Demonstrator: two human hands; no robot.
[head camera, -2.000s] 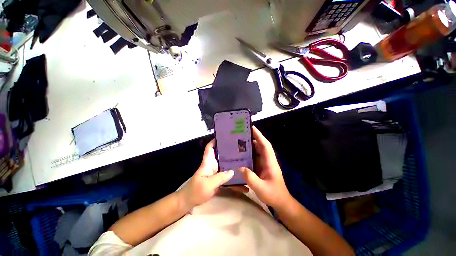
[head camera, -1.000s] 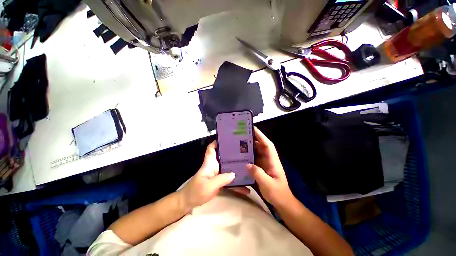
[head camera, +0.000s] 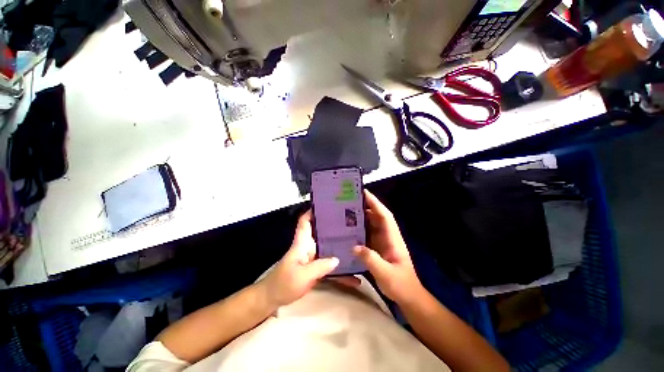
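Observation:
A smartphone (head camera: 338, 221) with a lit screen showing green message bubbles is held upright over the table's front edge. My left hand (head camera: 298, 269) grips its left side, thumb at the lower screen. My right hand (head camera: 386, 254) grips its right side, thumb over the lower screen. Black cut pieces (head camera: 336, 142) lie overlapping on the white table just beyond the phone, partly hidden by its top. A stack of cut pieces (head camera: 138, 198) with a pale top face lies at the left.
Black-handled shears (head camera: 409, 131) and red-handled scissors (head camera: 469, 98) lie at the right. An orange bottle (head camera: 601, 58) leans beyond them. The sewing machine (head camera: 335, 36) stands at the back. A blue crate (head camera: 601, 247) holds black pieces at the lower right; another blue crate (head camera: 47, 320) is at the lower left.
Both hands still hold the phone. The thumbs have shifted slightly over the screen. The whole view has shifted a little; the pieces and scissors keep their places on the table.

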